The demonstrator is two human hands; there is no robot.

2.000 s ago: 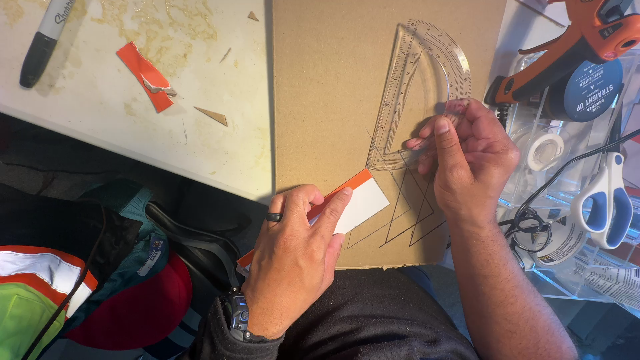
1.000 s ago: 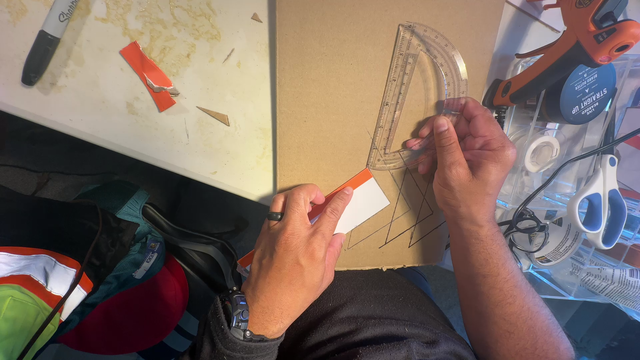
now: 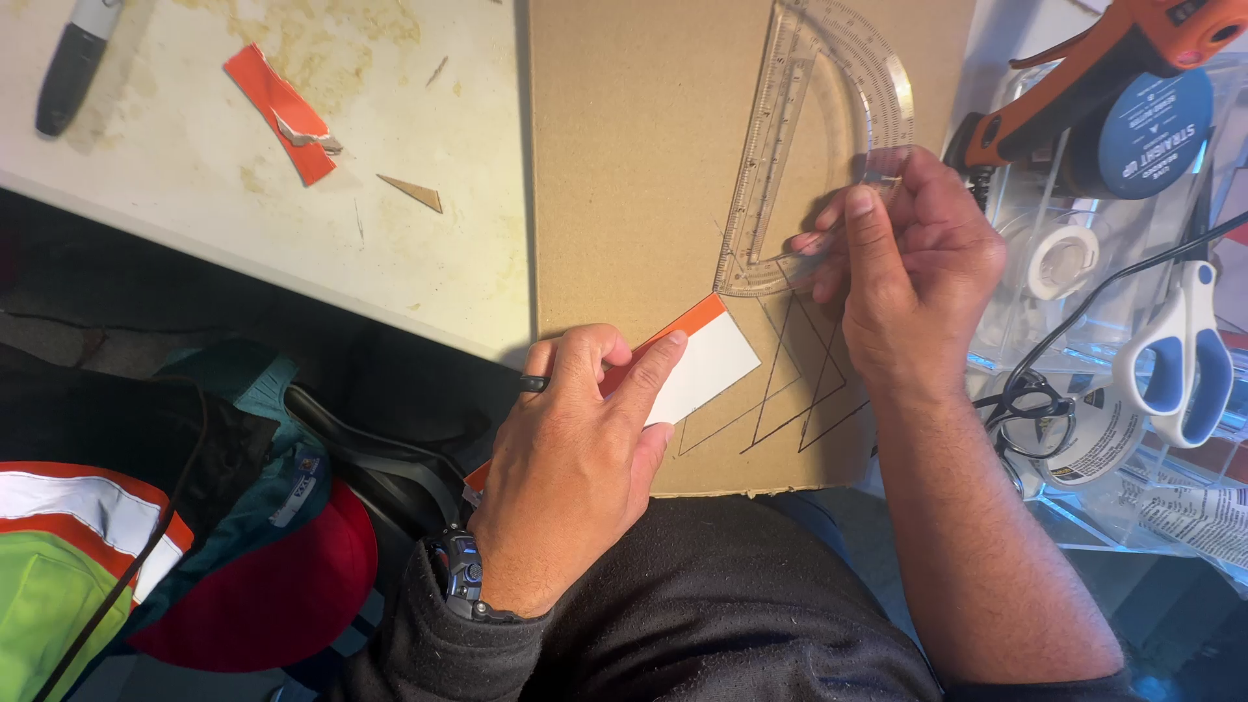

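My left hand (image 3: 575, 458), with a dark ring and a wristwatch, grips a white card strip with an orange edge (image 3: 707, 366) against a sheet of brown cardboard (image 3: 624, 146). Above and right of it, my right hand (image 3: 907, 234) holds a clear plastic protractor (image 3: 765, 146) by its curved side, between thumb and fingers. The protractor's lower corner meets or nearly meets the strip's upper corner. Crossing pencil and black ink lines (image 3: 804, 370) show on the cardboard below the protractor. The strip's far end is partly hidden under my left hand.
On the white table (image 3: 175, 195) at left lie a black marker (image 3: 76, 73), a torn orange piece (image 3: 283, 117) and a cardboard sliver (image 3: 414, 193). At right are an orange and black tool (image 3: 1082, 78), a tape roll (image 3: 1063, 263), scissors (image 3: 1175, 366), a cable and clear bins.
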